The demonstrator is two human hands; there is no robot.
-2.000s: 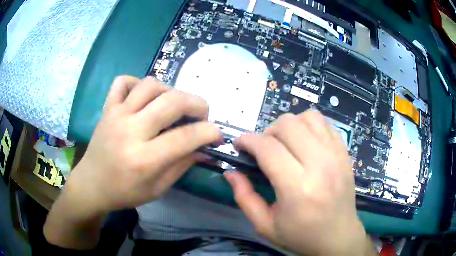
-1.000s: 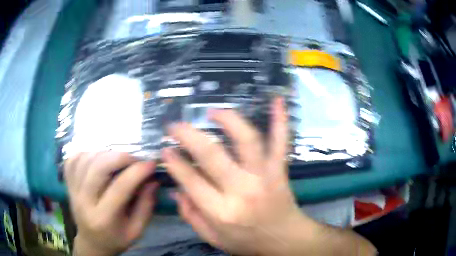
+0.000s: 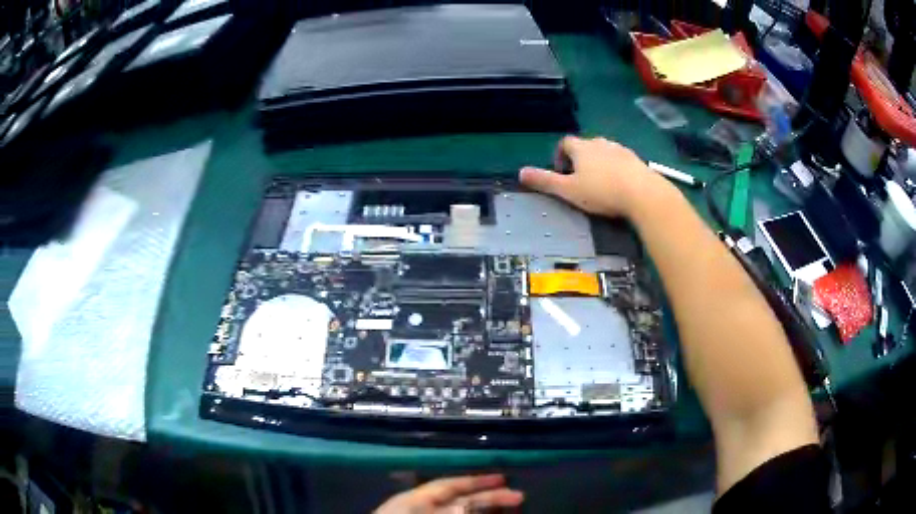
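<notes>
The opened laptop base (image 3: 457,429) lies flat on the green mat, its motherboard (image 3: 472,341) facing up. An orange flex cable (image 3: 564,284) lies at the board's right, with a white strip (image 3: 559,317) just below it. White ribbon cables (image 3: 367,233) run above the board. My right hand (image 3: 593,179) is at the base's far right edge, thumb at the rim; whether it grips the rim is unclear. My left hand (image 3: 452,496) is low in front of the laptop, cut off by the lower picture edge, fingers extended, nothing seen in it.
Closed dark laptops (image 3: 412,60) are stacked behind. Bubble wrap (image 3: 110,291) lies at left. At right are a red tray (image 3: 703,70) with yellow paper, a pen (image 3: 674,174), a green strip (image 3: 741,189), a red bubble bag (image 3: 844,299) and a dark cord.
Both hands have left the base's front edge. My right hand has moved to the far right edge, my left hand down below the front. The view has pulled back, with the laptop nearly straight.
</notes>
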